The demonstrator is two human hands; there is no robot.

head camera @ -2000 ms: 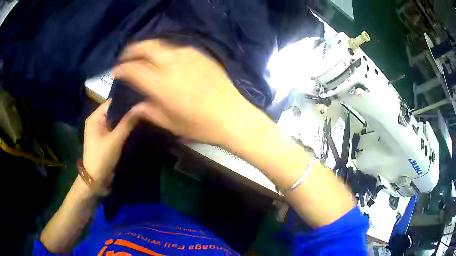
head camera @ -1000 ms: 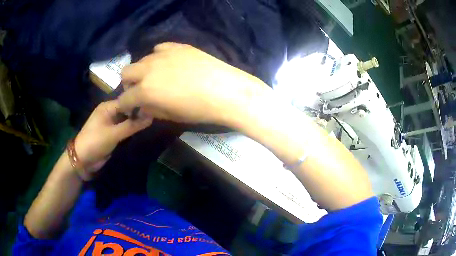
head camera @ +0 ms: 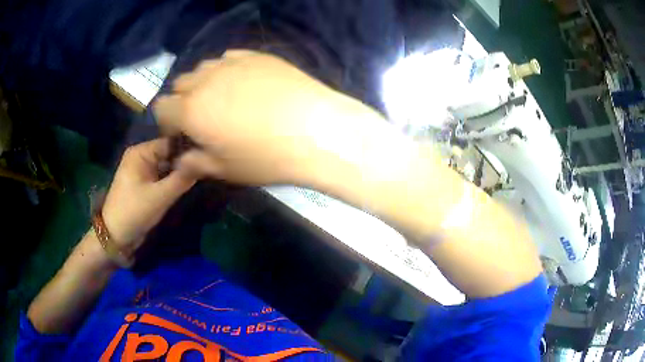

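Observation:
A large dark navy garment (head camera: pixel 318 42) covers the upper left and centre and hangs down towards my lap. My left hand (head camera: pixel 145 187) pinches a fold of it between thumb and fingers, at the table's front edge. My right hand (head camera: pixel 226 117) reaches across from the right, blurred, with its fingers on the same fold, touching or nearly touching my left fingers. The fingertips and the fold between them are partly hidden. The white sewing machine (head camera: pixel 544 170) stands to the right, its lamp glaring beside the cloth.
The white table (head camera: pixel 353 230) has ruler markings along its front edge, and another part of it shows at upper left. My right forearm crosses in front of the needle area. A brass-coloured knob (head camera: pixel 525 68) sticks out from the machine head. Racks stand at the far right.
Both hands stay together at the fold. Since the oldest frame the fold has gone from a broad flap to a small gathered bit, and my right forearm has come over more of the machine.

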